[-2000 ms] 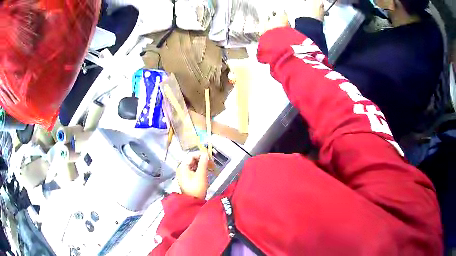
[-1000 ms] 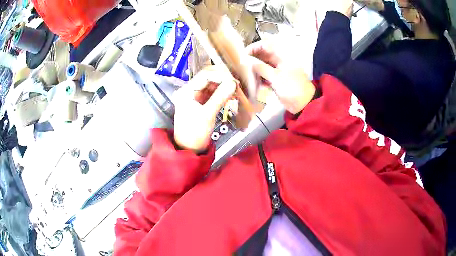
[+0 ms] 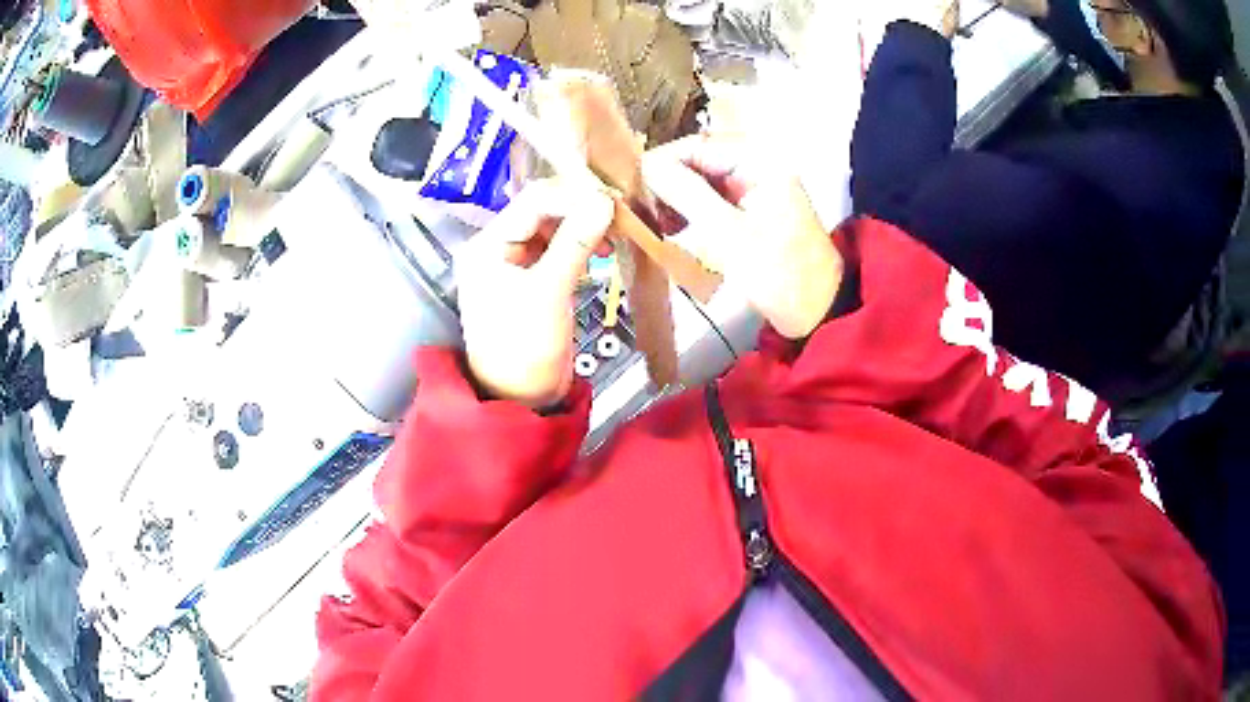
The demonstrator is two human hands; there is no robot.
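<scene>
My left hand [image 3: 528,288] pinches a narrow tan-orange strip [image 3: 669,255] between thumb and fingers. The strip runs down to the right, in front of my right hand. My right hand [image 3: 754,226] holds a wider brown strip [image 3: 650,309], whose lower end hangs over the table edge. The upper end of the wider strip is washed out and blurred. The two strips cross between my hands. Behind them lies a fanned pile of brown pieces [image 3: 638,62].
A pale sewing machine [image 3: 322,302] stands left of my hands. A blue packet [image 3: 473,144] and a dark rounded object [image 3: 405,147] lie behind my left hand. Thread cones [image 3: 206,192] and a red bag [image 3: 199,48] are upper left. A person in dark blue [image 3: 1042,220] sits right.
Since two seconds ago my right hand has come back from the far side to my left hand, and the wider strip has been taken up. Since one second ago its lower end has swung downward.
</scene>
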